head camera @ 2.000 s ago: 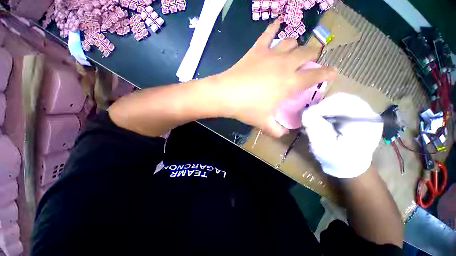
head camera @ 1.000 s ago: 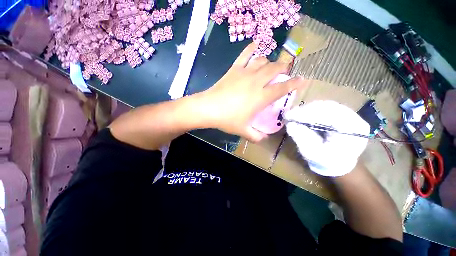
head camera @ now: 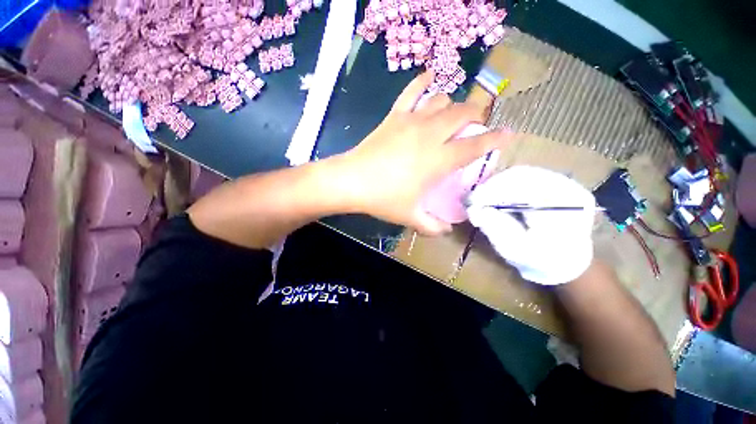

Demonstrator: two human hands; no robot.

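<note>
My bare left hand [head camera: 414, 161] is spread over a pink plastic housing [head camera: 452, 195] and holds it on the tan cardboard mat [head camera: 539, 149]. My right hand [head camera: 535, 224], in a white glove, is closed on a thin metal tool [head camera: 539, 208] that lies across the glove. The tool's left end is at the housing's right edge; I cannot tell whether it is tweezers or a screwdriver. A dark circuit board [head camera: 617, 197] with red wires lies just right of the glove. A silvery part with a yellow end [head camera: 492, 81] shows above my left hand.
Small pink parts lie in a large heap [head camera: 166, 50] and a smaller pile [head camera: 435, 33], with a white strip [head camera: 323, 79] between. Wired boards [head camera: 676, 91] and orange-red scissors [head camera: 714, 290] are at the right. Stacked pink housings [head camera: 108, 199] stand at the left. A blue bin [head camera: 21, 21] is top left.
Since two seconds ago, both hands and the bench have shifted left in view. The tool has changed its tilt slightly in my gloved hand. My left hand still holds the housing.
</note>
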